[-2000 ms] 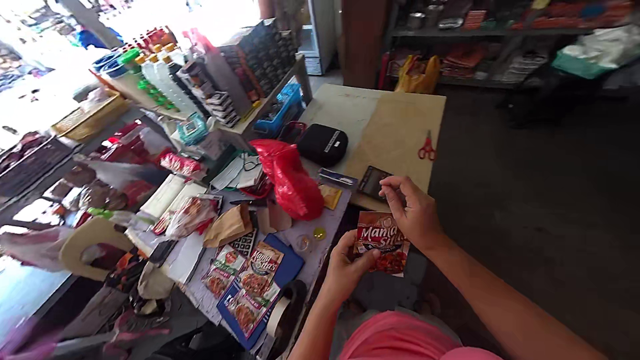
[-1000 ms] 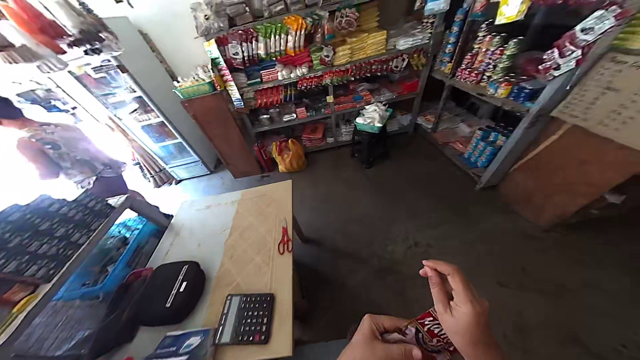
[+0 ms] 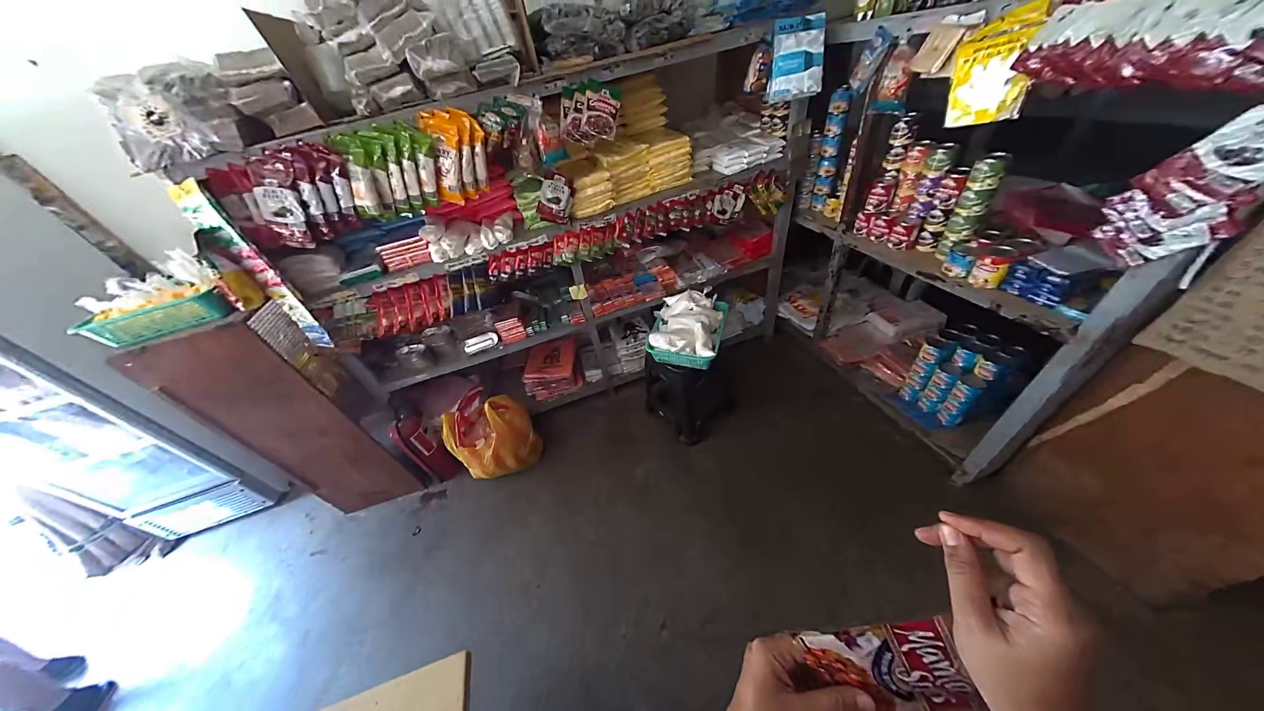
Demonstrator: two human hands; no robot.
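A red printed sauce-mix packet (image 3: 894, 664) shows at the bottom edge, right of the middle. My left hand (image 3: 790, 679) grips its left side with the thumb on top. Over the packet's right end is my right hand (image 3: 1017, 612), raised, with thumb and forefinger tips brought together; whether anything small lies between them I cannot tell. The packet's lower part is cut off by the frame.
Shelves (image 3: 681, 188) of packets line the far wall, with stacked cans (image 3: 953, 380) on the right-hand rack. A black stool (image 3: 681, 395) bears a green basket (image 3: 723, 321). Near it, a yellow plastic bag (image 3: 494, 439) rests on the floor. A table corner (image 3: 415, 686) shows at bottom left.
The view has swung from the cluttered table toward the shelves. The packet stays in my left hand. My right hand's thumb and forefinger remain raised near it.
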